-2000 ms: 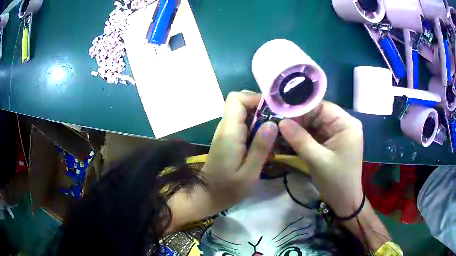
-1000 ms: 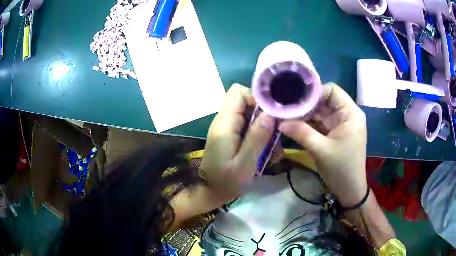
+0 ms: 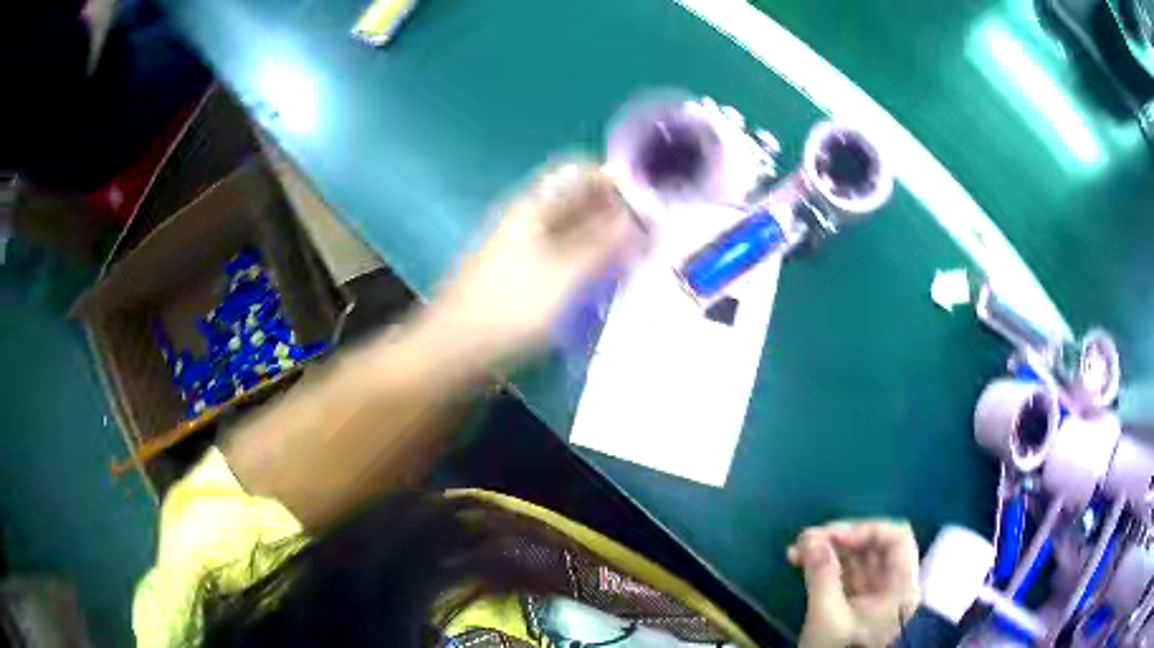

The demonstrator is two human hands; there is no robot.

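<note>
My left hand [image 3: 551, 247], blurred, holds a pink fan housing [image 3: 668, 155] over the table, left of the white card [image 3: 683, 367]. Its handle is mostly hidden by the hand. Another half-assembled unit [image 3: 845, 166] with a blue battery [image 3: 734, 253] rests across the card's top, near a small dark square [image 3: 724, 310]. Part of the small pink parts heap [image 3: 747, 133] shows behind the held housing. My right hand [image 3: 861, 576] is at the table's near edge with fingers curled, beside a white-looking fan head [image 3: 958, 570]; no held object shows in it.
A pile of pink units [image 3: 1076, 449] with blue batteries crowds the right. A small white scrap [image 3: 949, 289] lies near the table's pale far strip [image 3: 873, 133]. A yellow battery [image 3: 384, 19] shows at top left. An open cardboard box [image 3: 120, 342] with blue pieces stands below the table at left.
The view has turned and shifted. My hands, together on the housing before, are now apart: the left has carried it left beside the card, the right has let go and is near the pile.
</note>
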